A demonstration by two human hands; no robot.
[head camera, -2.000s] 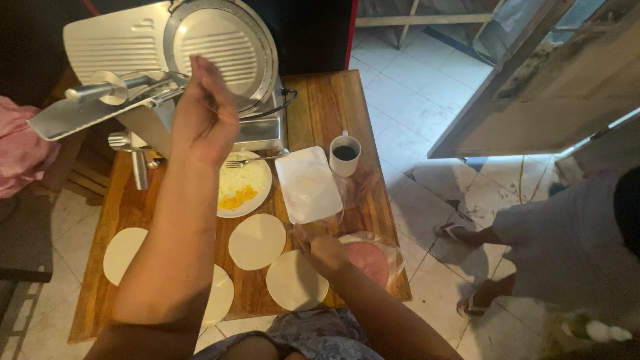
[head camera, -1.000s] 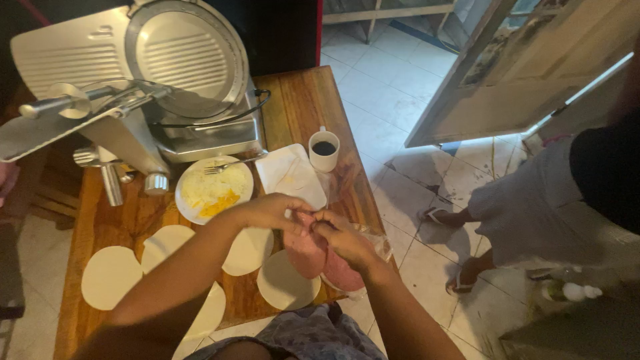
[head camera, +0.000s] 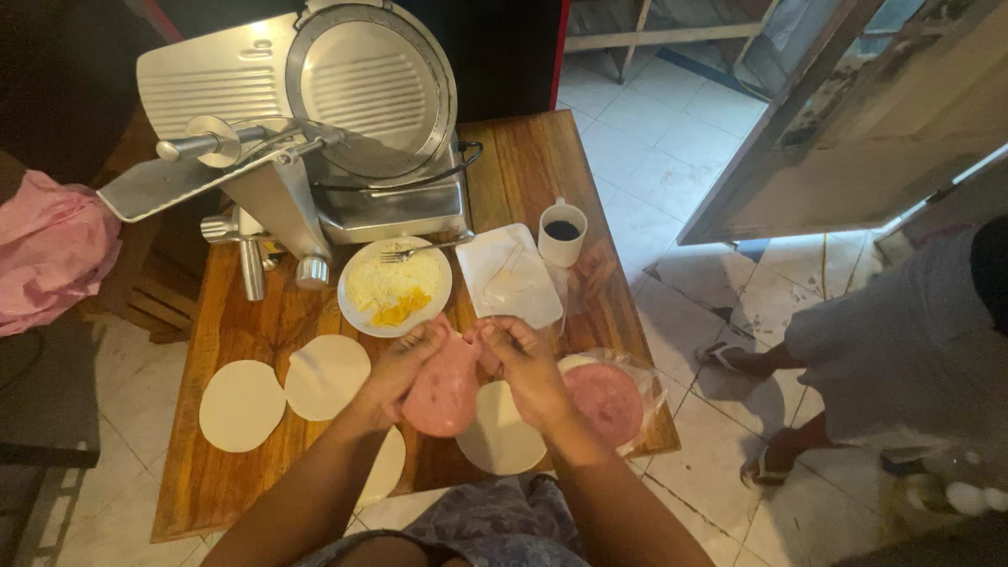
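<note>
My left hand (head camera: 409,358) and my right hand (head camera: 520,362) pinch a round slice of pink deli meat (head camera: 442,394) by its upper edge, over the near part of the table. Below my right hand lies a pale dough round (head camera: 502,441). More pink slices (head camera: 605,402) rest on clear plastic to the right. Pale rounds (head camera: 242,405) lie at the left, one (head camera: 327,378) with a folded edge. Beyond my hands are a plate of grated cheese and yellow pieces (head camera: 395,287), a fork (head camera: 425,249) across its rim, and a white foam tray (head camera: 508,276).
A metal meat slicer (head camera: 370,87) stands at the back left of the wooden table (head camera: 535,165). A white mug of dark liquid (head camera: 561,248) is near the right edge. A person in sandals (head camera: 858,370) stands at the right, near an open door (head camera: 850,118). Pink cloth or plastic (head camera: 55,252) is at far left.
Two seconds ago my left hand was raised near the slicer and my right was by the meat slices. Both hands now hold one meat slice, which has moved left since one second ago.
</note>
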